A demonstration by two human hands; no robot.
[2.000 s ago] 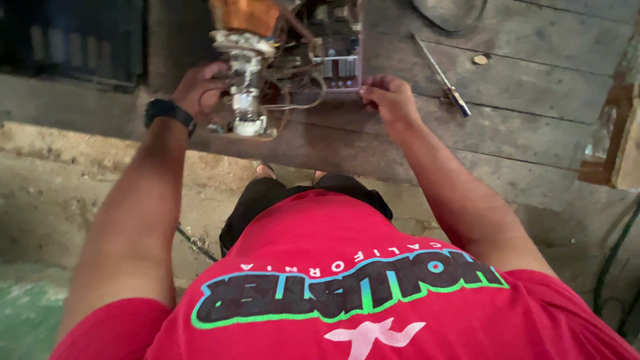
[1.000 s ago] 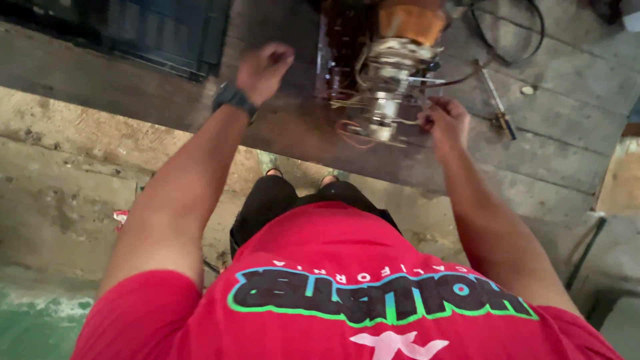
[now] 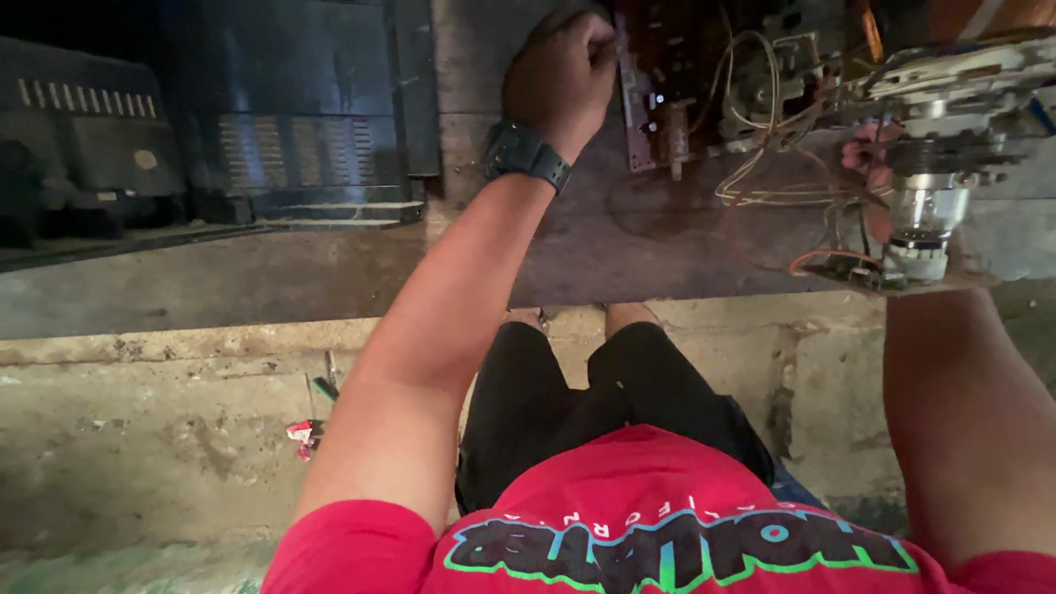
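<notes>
At the top of the head view, my left hand (image 3: 565, 82), with a black watch on the wrist, is at the left edge of a circuit board (image 3: 639, 107); whether its fingers grip that edge is unclear. Wires (image 3: 771, 140) run from the board to the neck of a cathode ray tube (image 3: 931, 206), which points toward my body and has a small neck board (image 3: 866, 272) on its end. My right hand (image 3: 870, 161) is behind the tube neck, mostly hidden by it, with only some fingers showing. What those fingers hold cannot be made out.
Black plastic housings with vent slots (image 3: 297, 157) stand on the left of the wooden bench (image 3: 363, 276). The bench edge runs across in front of my legs. Below lies a concrete floor (image 3: 198, 462) with a small red and white scrap (image 3: 304, 437).
The view has shifted a lot. A second ago my left hand was raised apart from the circuit board; now it is beside the board's edge. My right hand has gone behind the tube neck.
</notes>
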